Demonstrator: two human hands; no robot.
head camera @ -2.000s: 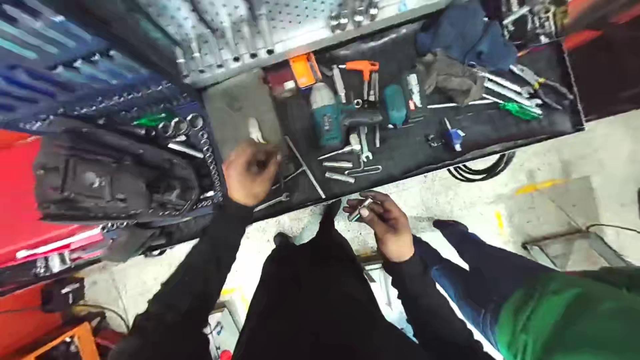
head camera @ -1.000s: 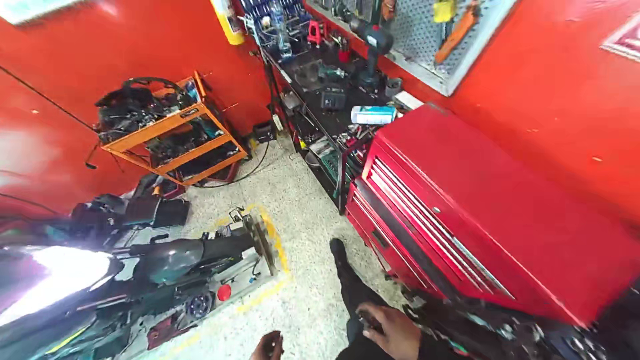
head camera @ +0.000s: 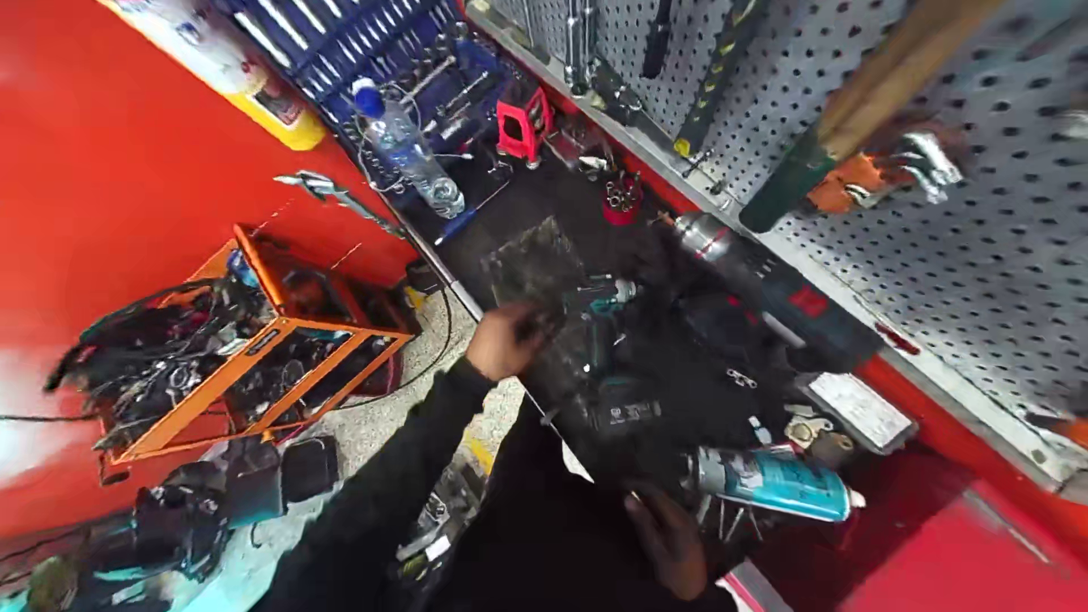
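Note:
My left hand (head camera: 506,340) reaches over the near edge of the dark workbench (head camera: 476,246), its fingers at a dark flat item; whether they grip it is hidden by blur. Just beyond lies a teal-and-black cordless power tool (head camera: 605,348). My right hand (head camera: 671,540) is low at the bench's near side, fingers bent, with a small bright spot at the fingertips; what it holds is unclear. A blue spray can (head camera: 778,483) lies on its side to the right of that hand. A larger black drill (head camera: 765,289) rests along the back of the bench.
A clear plastic bottle (head camera: 412,157), a red stand (head camera: 523,127) and a blue socket tray (head camera: 459,76) are at the far end. A perforated tool panel (head camera: 952,221) rises at right, with a red cabinet (head camera: 1003,544) below. An orange cart (head camera: 280,365) stands left.
The view has swung from the first bench, past the red cabinet, to this bench. My left hand now reaches over the bench; one second ago it was low in front of me.

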